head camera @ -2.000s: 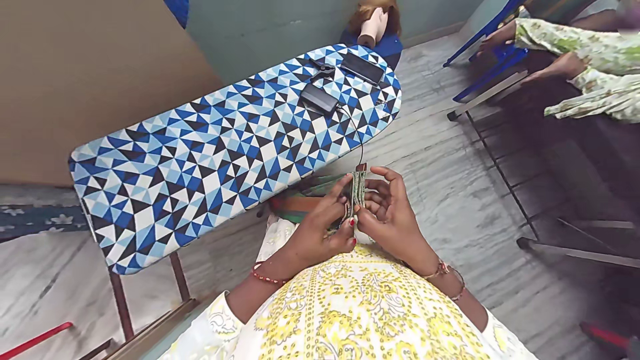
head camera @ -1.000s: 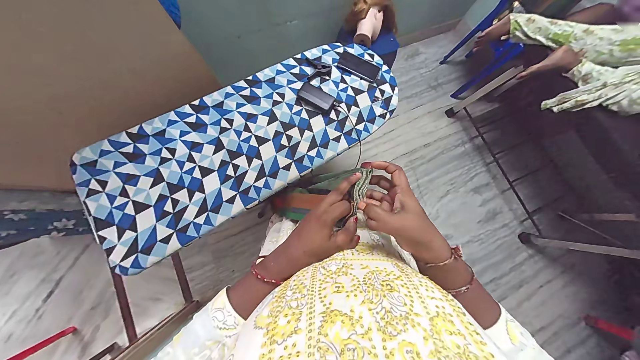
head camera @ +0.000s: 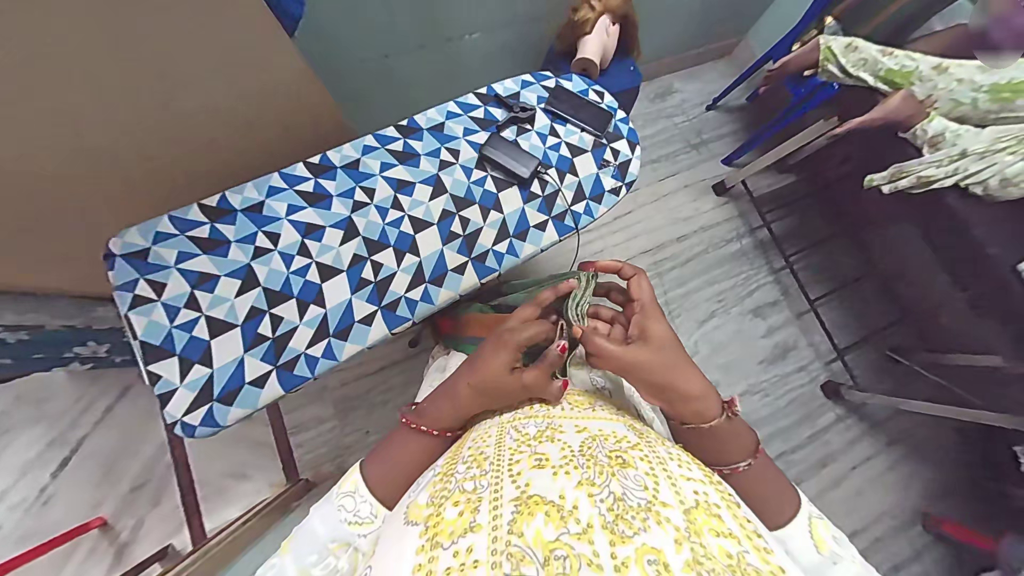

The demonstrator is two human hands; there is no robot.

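A green cloth [head camera: 579, 302], gathered in narrow stacked folds, is pinched between my two hands in front of my waist. My left hand [head camera: 524, 348] holds its left side with thumb and fingers, with a small loose edge of fabric hanging by the thumb. My right hand [head camera: 632, 328] grips the folds from the right, fingertips at the top and thumb lower down. More green and orange cloth [head camera: 472, 324] hangs behind my left hand, partly hidden by it.
An ironing board [head camera: 344, 256] with a blue, black and white cover stands ahead, bearing a black phone [head camera: 578, 111], a black clip [head camera: 516, 112] and a black device [head camera: 510, 158] with a cable. A mannequin head [head camera: 598, 40] lies beyond. Another person's hands [head camera: 888, 112] rest near a metal-legged table at right.
The folded cloth has turned from nearly straight to a more curved bundle, and my fingers have shifted on it. More green cloth shows stretched behind my left hand.
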